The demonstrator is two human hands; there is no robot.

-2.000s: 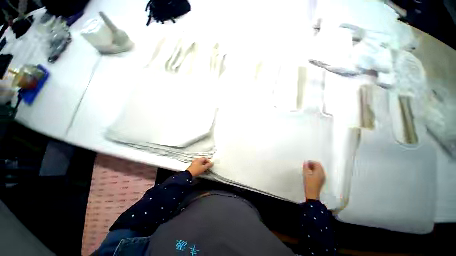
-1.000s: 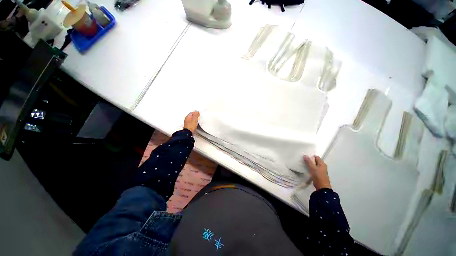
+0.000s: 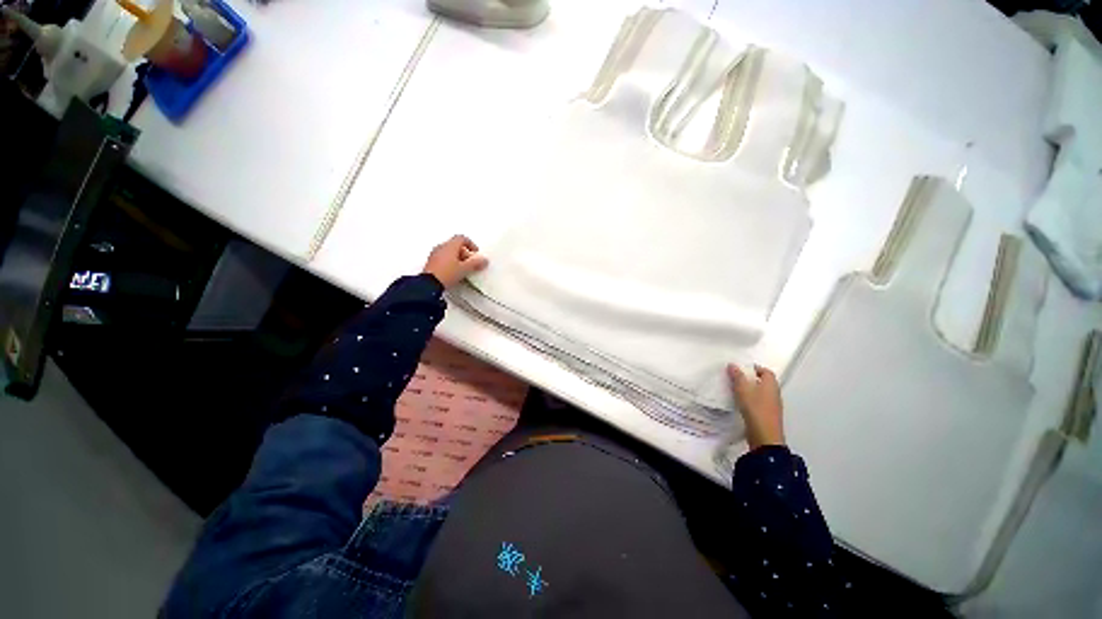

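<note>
An off-white vest piece (image 3: 653,230) lies on top of a pile in front of me, straps pointing away, its U-shaped neck opening at the far end. Several layers show along the pile's near hem (image 3: 592,369). My left hand (image 3: 456,260) pinches the top piece at the left hem corner. My right hand (image 3: 754,393) pinches the hem at the right corner. A soft fold runs across the piece just above the hem. Beige bands edge the neck and armholes.
A second pile of vest pieces (image 3: 924,405) lies close at the right, with another at the far right edge (image 3: 1063,532). A blue tray (image 3: 199,61) and the base of a whitish container (image 3: 489,10) stand at the far left. White material (image 3: 1069,157) lies far right.
Since a second ago, the top piece's near edge has flattened onto the pile, both hands still at its corners. Earlier, the view was further right and my right hand was over the neighbouring pile.
</note>
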